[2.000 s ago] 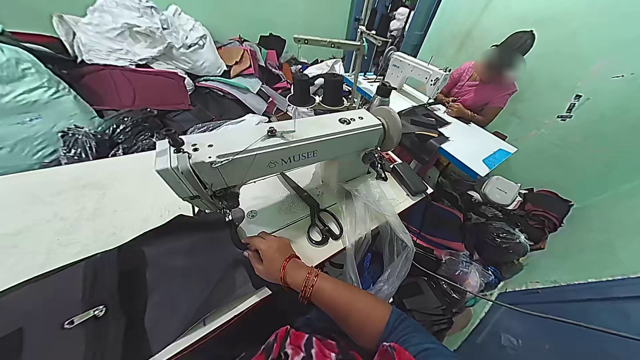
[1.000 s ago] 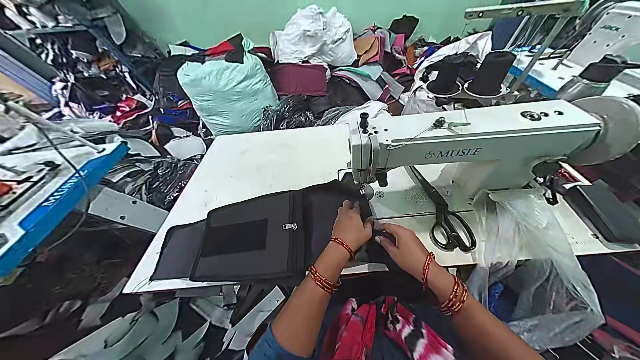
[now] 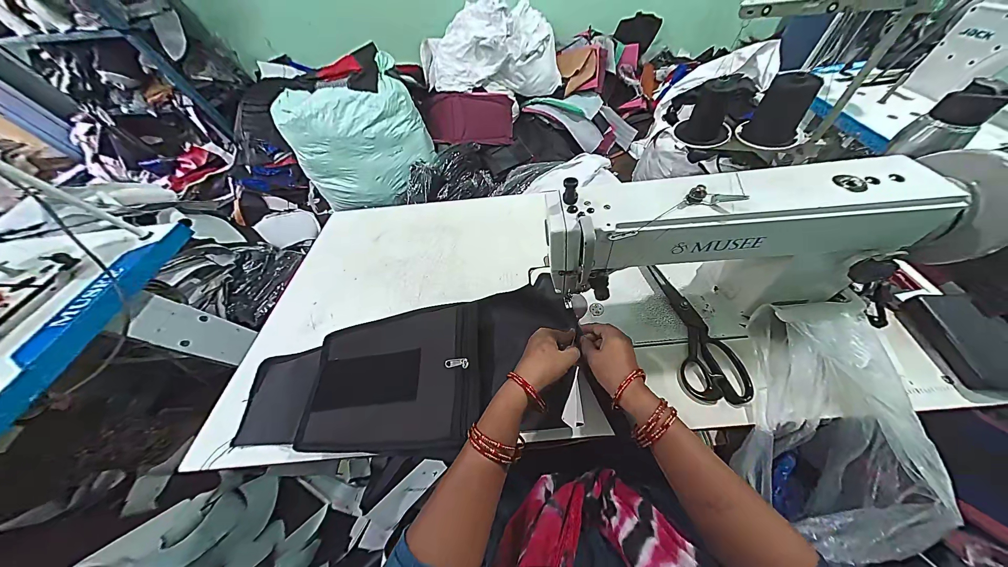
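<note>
Black fabric panels with a zipper pull (image 3: 394,378) lie on the white sewing table (image 3: 394,244), their right part under the needle area of a white Musee sewing machine (image 3: 756,213). Just in front of the presser foot, my left hand (image 3: 549,358) pinches the fabric's edge. My right hand (image 3: 608,356) touches it and grips a narrow black strip (image 3: 598,386) beside that edge. The fingertips nearly meet, so exactly how the layers lie between them is hidden. Black-handled scissors (image 3: 713,366) rest on the machine bed to the right of my right hand.
A clear plastic bag (image 3: 850,441) hangs at the table's front right. Two black thread cones (image 3: 780,110) stand behind the machine. A pale green sack (image 3: 354,142) and heaped fabric lie beyond the table. Another blue-edged table (image 3: 102,307) is at left, with scraps on the floor.
The view has swung left since the oldest frame. Compared with one second ago, my right hand has come in beside my left hand, and both now meet at the fabric edge near the needle.
</note>
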